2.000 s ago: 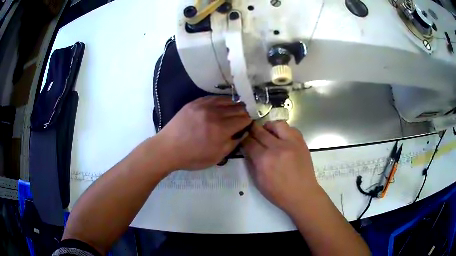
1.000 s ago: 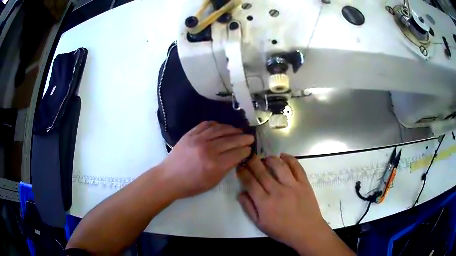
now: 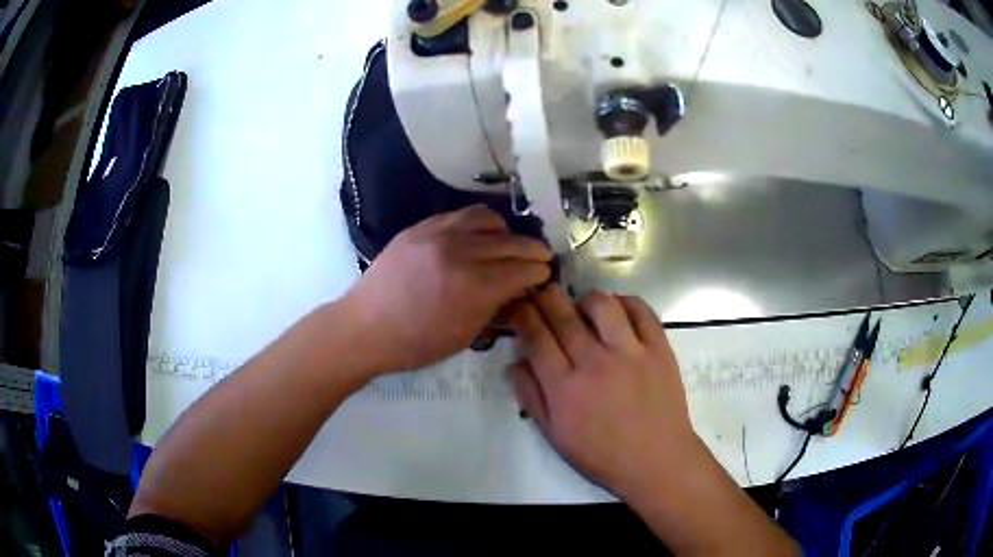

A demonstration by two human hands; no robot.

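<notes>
A dark navy pouch panel [image 3: 397,180] with a pale zip line along its left edge lies under the sewing machine head [image 3: 446,120]. My left hand [image 3: 441,283] lies on the panel, its fingertips pinching the cloth edge just in front of the needle area. My right hand [image 3: 604,386] is beside it, its fingertips on the same edge and touching the left fingers. The presser foot and needle are mostly hidden behind the white curved guard [image 3: 534,141] and the fingers. The cloth edge under the fingers is too hidden to tell its layers.
A folded dark pouch [image 3: 136,163] lies at the left on flat dark strips [image 3: 98,337]. Thread snips [image 3: 855,375] with an orange handle lie at the right beside a black hooked cord [image 3: 804,419]. A printed ruler [image 3: 436,386] runs along the table front.
Compared with one second ago, both hands and the cloth edge between them are higher in the view, nearer the needle area. The whole view has also shifted slightly.
</notes>
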